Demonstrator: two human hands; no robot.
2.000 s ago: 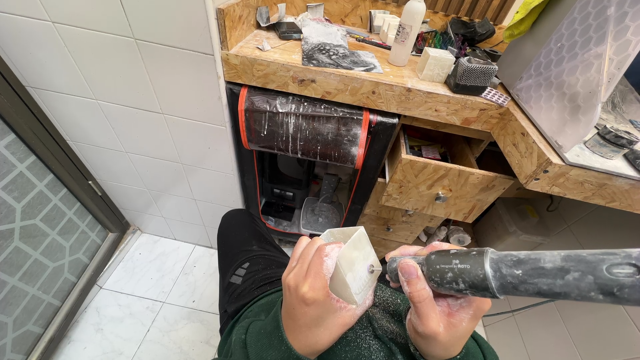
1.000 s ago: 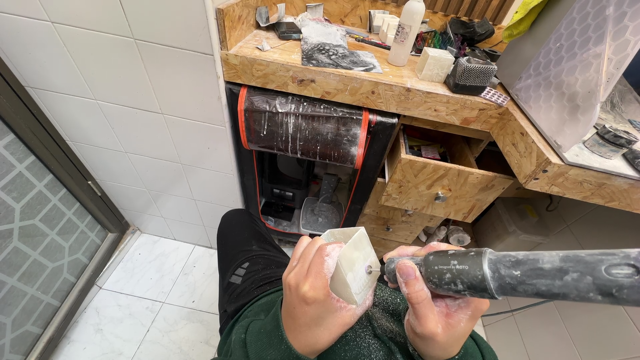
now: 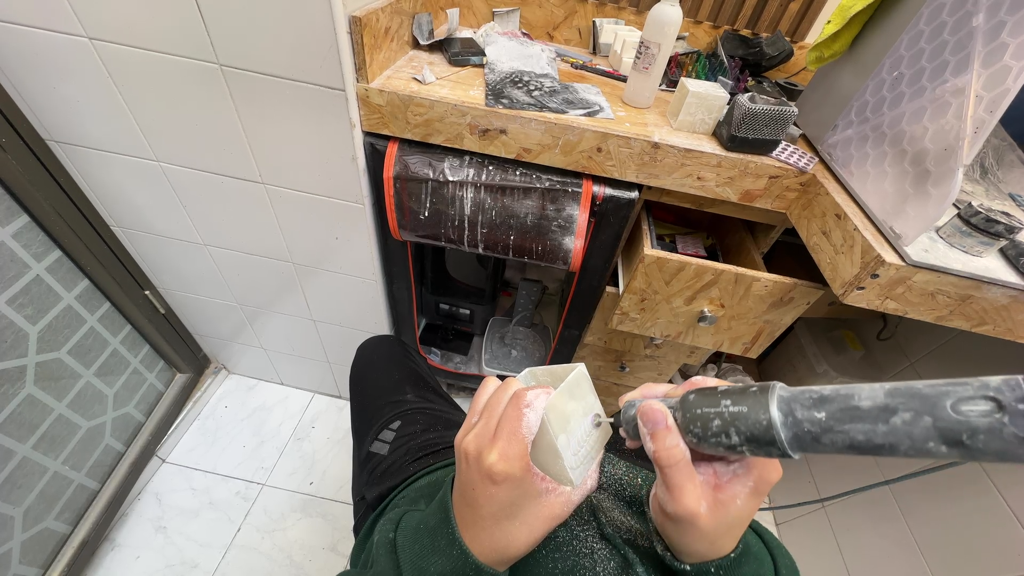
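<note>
My left hand (image 3: 512, 472) grips a hollow, off-white box-shaped piece (image 3: 570, 428) with raised relief on its right face, held tilted above my lap. In my right hand (image 3: 700, 480) is a dusty black rotary tool (image 3: 732, 416), its body reaching to the right edge of the view. The small bit (image 3: 600, 420) at the tool's tip is at the piece's right face. Pale dust coats the fingers of both hands and lies on my green sleeve and top.
An OSB workbench (image 3: 552, 140) ahead holds a plastic bottle (image 3: 654, 56), a pale block (image 3: 698, 106) and dusty sandpaper (image 3: 528, 72). Below it stand a black enclosure (image 3: 488, 204) with orange trim and an open drawer (image 3: 712, 300). A cable (image 3: 872, 486) runs at lower right.
</note>
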